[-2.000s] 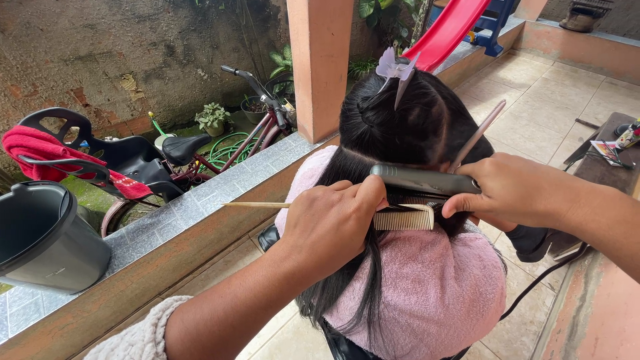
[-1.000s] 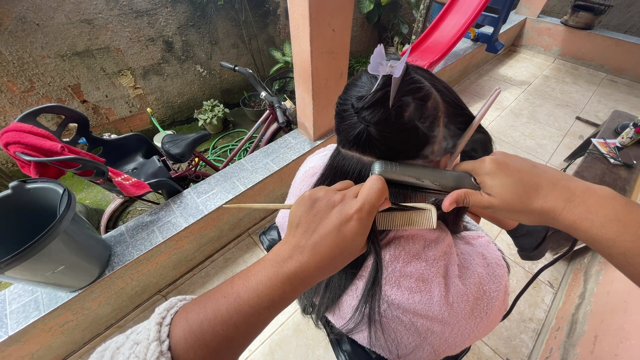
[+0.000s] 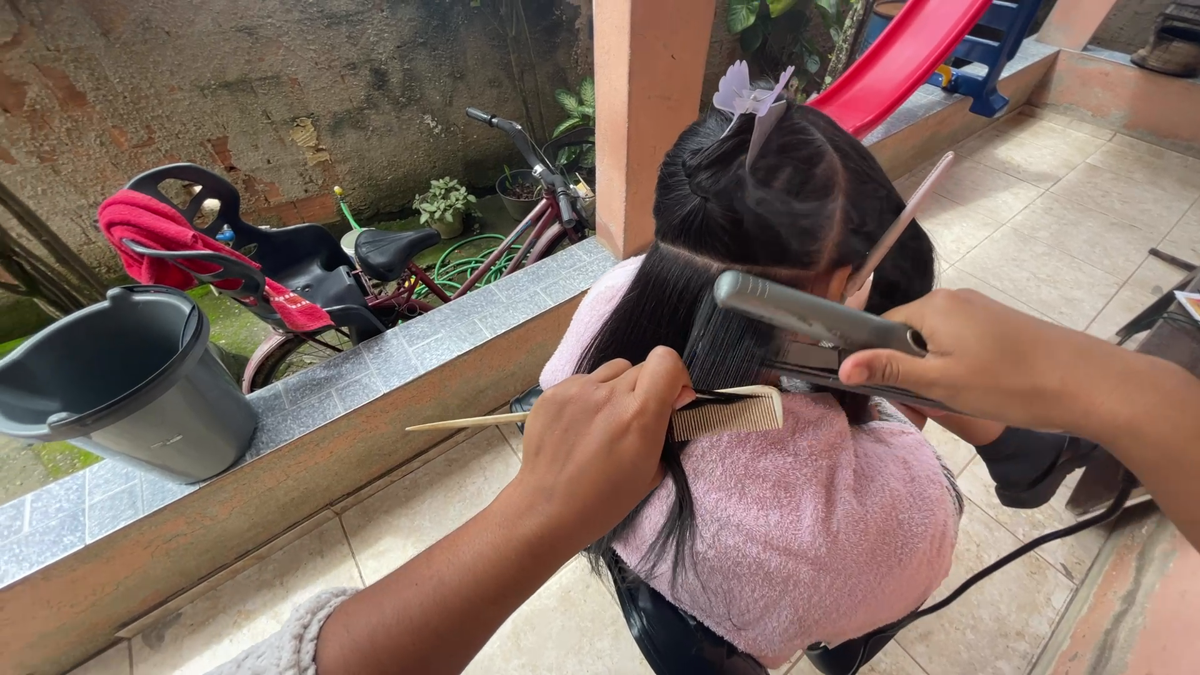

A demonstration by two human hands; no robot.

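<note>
A seated person with long black hair point(image 3: 750, 225) faces away, a pink towel point(image 3: 797, 525) around the shoulders and a lilac butterfly hair clip point(image 3: 753, 101) on top of the head. My left hand point(image 3: 600, 431) holds a cream rat-tail comb point(image 3: 731, 414) and a lock of hair, its thin tail pointing left. In my right hand point(image 3: 975, 356) is a grey hair straightener point(image 3: 811, 314), its plates apart just above and right of the comb, beside the hanging hair. A pinkish, slender object point(image 3: 905, 220) stands up beside the person's ear; what holds it is hidden.
Left, a grey bucket point(image 3: 169, 394) stands on a tiled ledge point(image 3: 375, 361), with a bicycle point(image 3: 422, 272) behind it. An orange pillar point(image 3: 647, 122) rises beyond the person. A red slide point(image 3: 900, 70) is at the back. The black cord point(image 3: 1003, 558) runs low on the right.
The straightener's plates have parted; before, they were closed near the hair above the comb. My left hand still holds the comb in much the same place.
</note>
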